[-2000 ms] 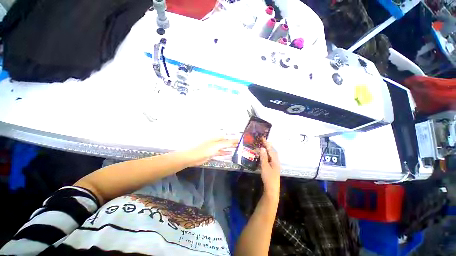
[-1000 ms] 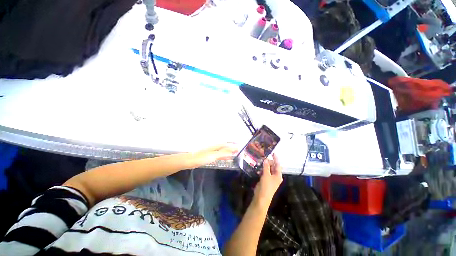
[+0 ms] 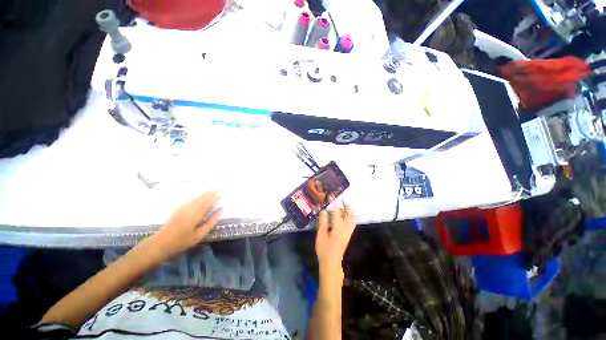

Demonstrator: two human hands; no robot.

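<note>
A black smartphone (image 3: 315,194) with its screen lit is by the table's front edge, tilted to the right, just in front of slim pointed tools (image 3: 307,158). My right hand (image 3: 335,229) touches the phone's lower right edge with its fingertips; whether it grips the phone or only rests against it, I cannot tell. My left hand (image 3: 193,222) is apart from the phone, farther left at the table's front edge, with nothing in it. The white sewing machine (image 3: 266,76) with a blue stripe and black panel stands behind. Its needle area (image 3: 169,129) has no hand at it.
Dark cloth (image 3: 40,66) lies at the far left and red cloth (image 3: 179,12) behind the machine. Thread cones (image 3: 321,32) with pink ends stand at the back. A small control box (image 3: 415,182) is right of the phone. A red crate (image 3: 482,229) is below the table's right end.
My left hand has moved left, away from the phone, and its fingers have spread. The phone has turned, with its top now pointing up and right. The whole view has shifted.
</note>
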